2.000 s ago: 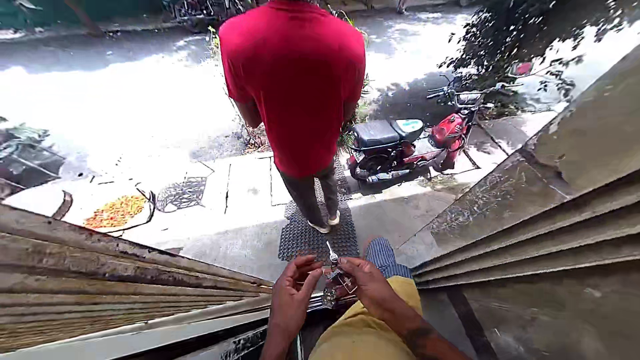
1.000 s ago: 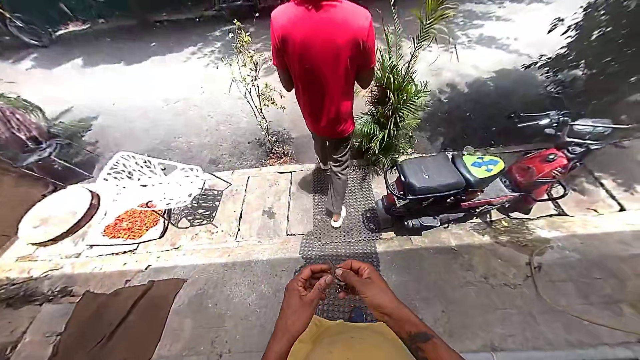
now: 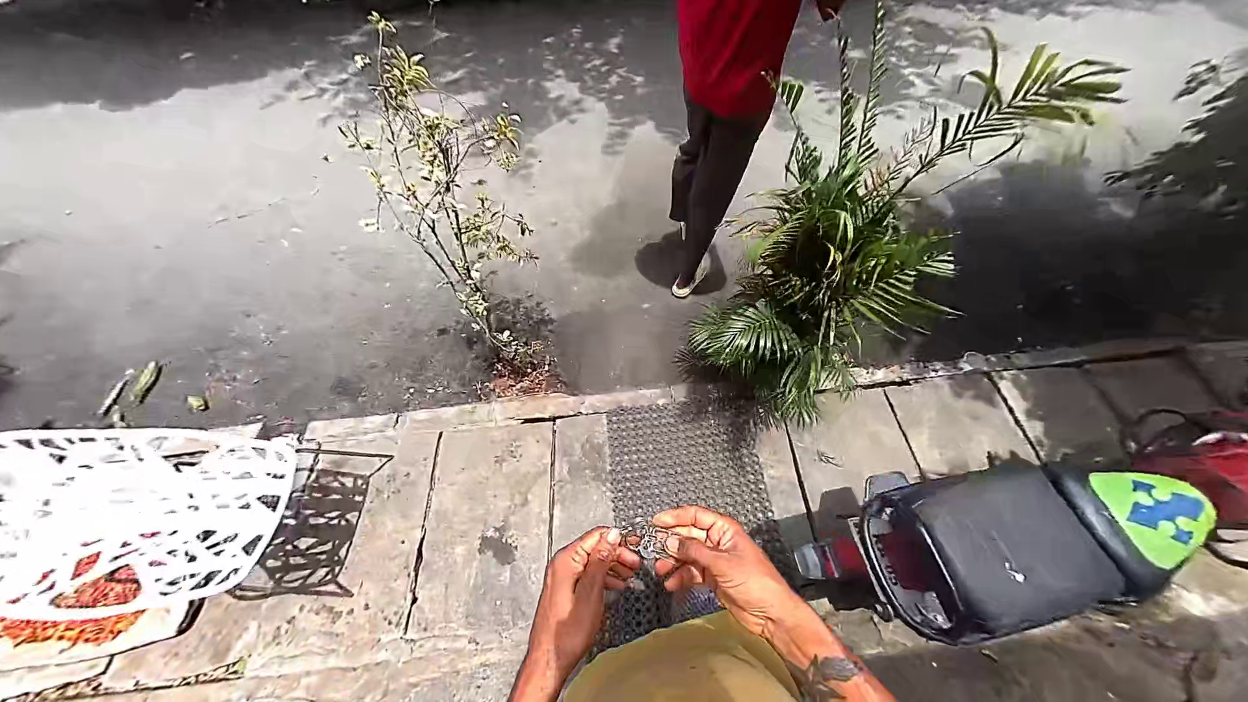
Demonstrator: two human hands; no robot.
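At the lower middle of the head view, my left hand (image 3: 583, 575) and my right hand (image 3: 717, 561) are held close together at waist height. Between their fingertips is a small bunch of shiny metal pieces (image 3: 645, 539), perhaps keys on a ring; its exact kind is hard to tell. Fingers of both hands pinch it, the left from one side and the right from the other. Below the hands shows the yellow cloth (image 3: 682, 668) of my clothing, and behind them lies a dark perforated mat (image 3: 682, 458).
A person in a red shirt (image 3: 736, 58) walks on the road ahead. A palm plant (image 3: 829, 263) and a thin shrub (image 3: 444, 185) flank the mat's far end. A parked motorcycle (image 3: 1014, 546) stands at right, a white openwork table (image 3: 146, 517) at left. A raised kerb (image 3: 468, 414) edges the paving.
The person in red has walked farther away, from the mat onto the road. The view has moved forward out of a narrow opening. My hands stay together around the small metal thing.
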